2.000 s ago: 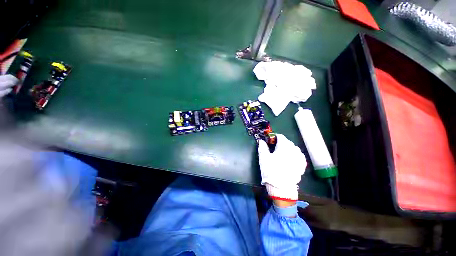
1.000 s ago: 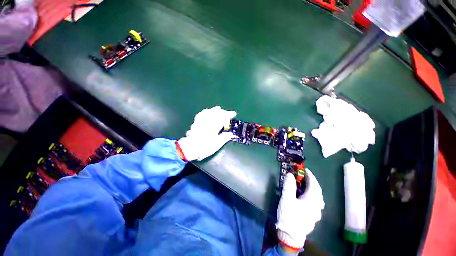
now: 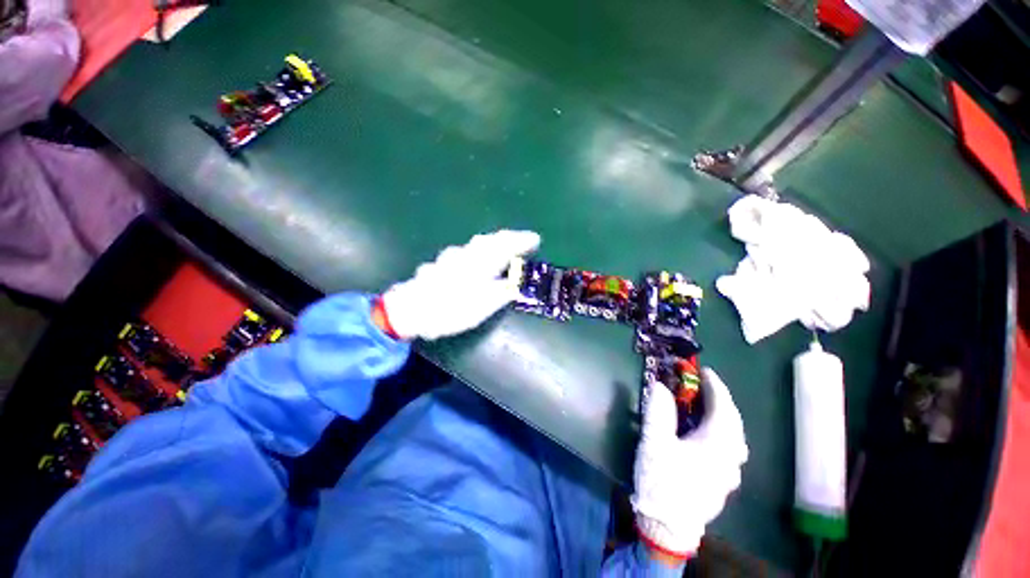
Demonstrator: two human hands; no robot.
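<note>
Two narrow dark circuit boards lie on the green mat in front of me, nearly at a right angle, their ends meeting or almost meeting. My left hand (image 3: 461,285), in a white knit glove, grips the left end of the sideways circuit board (image 3: 596,294). My right hand (image 3: 691,461), gloved the same, grips the near end of the other circuit board (image 3: 669,316), beside its red and green coil; its far end with yellow parts shows. The fingertips under the boards are hidden.
A white glue syringe (image 3: 819,435) with a green cap lies at right below a crumpled rag (image 3: 796,265) and metal post (image 3: 819,107). Another board (image 3: 269,104) lies at upper left. A black tote (image 3: 977,305) stands right; another (image 3: 232,277) holds several boards. A person's pink sleeve shows at left.
Since two seconds ago, my left hand has come in and taken hold of the sideways board, and the two boards now lie end to side. Over the last second both hands barely moved.
</note>
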